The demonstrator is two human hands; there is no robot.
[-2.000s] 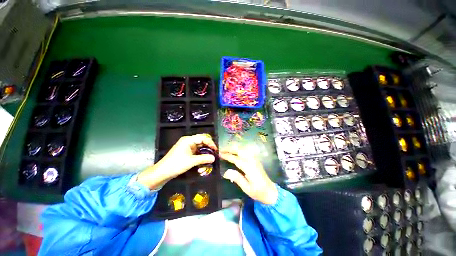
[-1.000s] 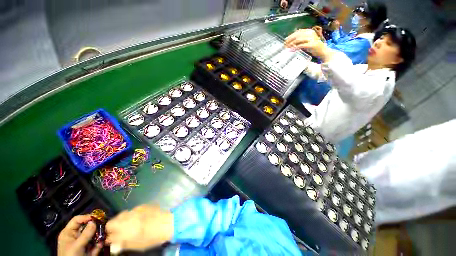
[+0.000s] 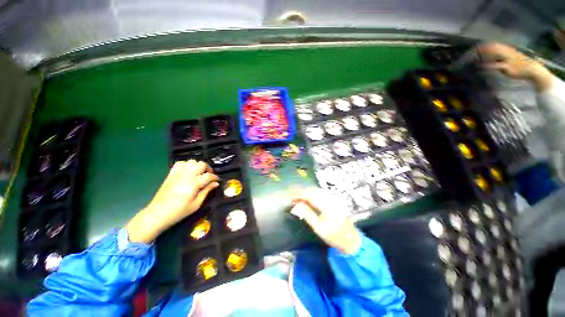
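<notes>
My left hand (image 3: 183,191) is over the black pocket tray (image 3: 249,243), fingers bent down at its middle left pocket; the fingers hide what is under them. My right hand (image 3: 328,218) is right of the tray, at the lower left of the clear blister tray, blurred, fingers apart, no piece visible in it. Gold round pieces (image 3: 233,187) lie in several nearer pockets; one (image 3: 236,220) shines whitish. Dark units (image 3: 220,127) with thin coloured lines lie in the far pockets.
Blue bin (image 3: 266,116) of red-pink wires, loose wire pile (image 3: 264,160) below it. Clear blister tray (image 3: 362,148) of silver discs at right. Black trays at far left (image 3: 54,192) and right (image 3: 455,127). Stacked trays (image 3: 474,260) lower right. Another person's hand (image 3: 505,60) at upper right.
The view swung right, then back. My left hand no longer shows the dark round piece and sits at the left pockets. My hands are farther apart. A gold piece now shows in the middle right pocket.
</notes>
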